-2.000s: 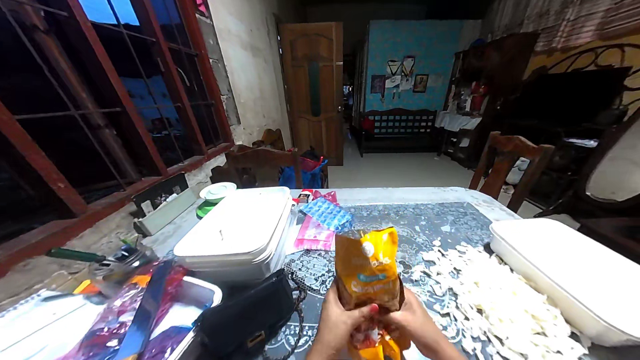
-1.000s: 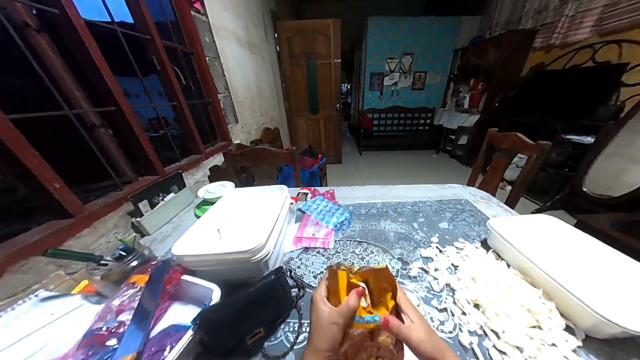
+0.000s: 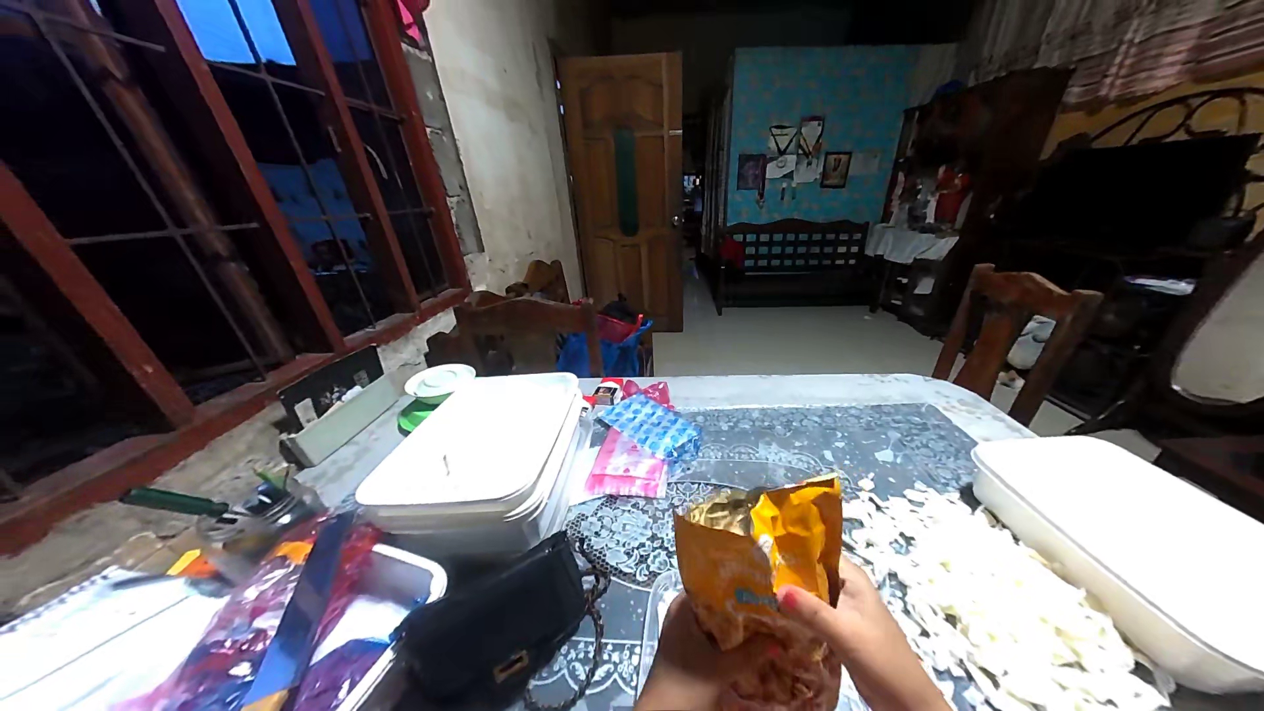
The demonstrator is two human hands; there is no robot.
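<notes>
An orange and brown foil pouch (image 3: 760, 592), its top open and showing a silvery gold lining, is held upright between both hands at the lower middle. My left hand (image 3: 681, 647) grips its left side, the fingers mostly hidden behind it. On the right side is my right hand (image 3: 849, 627), its thumb with a red nail pressed on the front. A clear plastic container (image 3: 660, 612) shows in part behind the left hand. Right of the pouch spreads a pile of thin whitish pieces (image 3: 997, 602).
Stacked white-lidded containers (image 3: 484, 434) and a black handbag (image 3: 499, 622) stand left. Blue-and-white (image 3: 652, 427) and pink packets (image 3: 627, 464) lie beyond the pouch. A large white plastic tub (image 3: 1126, 543) is at right. A tray (image 3: 425, 573) holds purple plastic packaging at lower left.
The pouch was upright with its front shown, then tipped with its opening toward the view; now it is upright again, with its opening spread. The right thumb has moved onto its front.
</notes>
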